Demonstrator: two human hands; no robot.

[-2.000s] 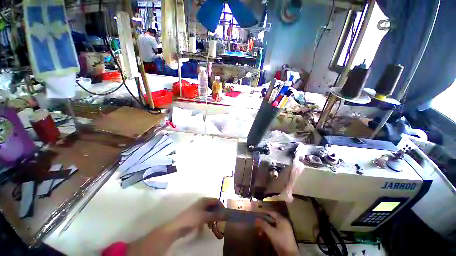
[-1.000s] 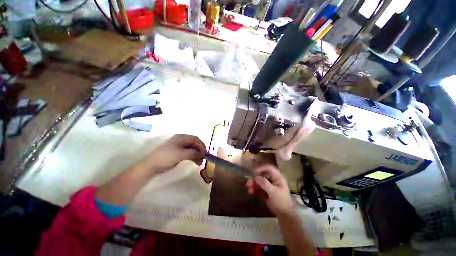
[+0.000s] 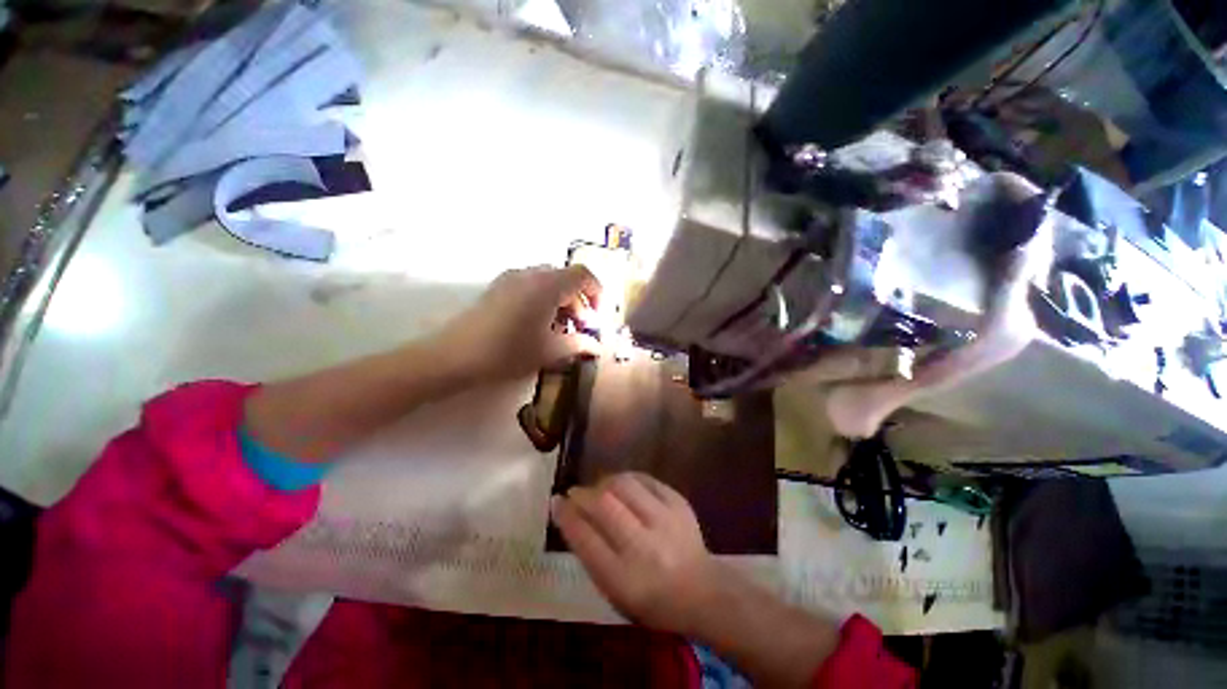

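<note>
A dark brown panel lies flat on the white table in front of the machine head. A narrow dark strip lies along its left edge. My left hand is at the strip's far end beside the bright needle area, its fingertips pinched there. My right hand presses its fingertips on the strip's near end, at the panel's lower left. The sewing machine head stands just right of my left hand. Glare hides the needle and presser foot.
Pale grey-blue strips are heaped at the back left. Black-handled scissors lie under the machine arm, with dark scraps nearby. A pink rag hangs on the machine. Dark cloth hangs at the table's right end.
The view has tilted down and closer. The strip, held between both hands above the panel before, now lies along its left edge. My left hand has moved to the needle area, my right to the near end.
</note>
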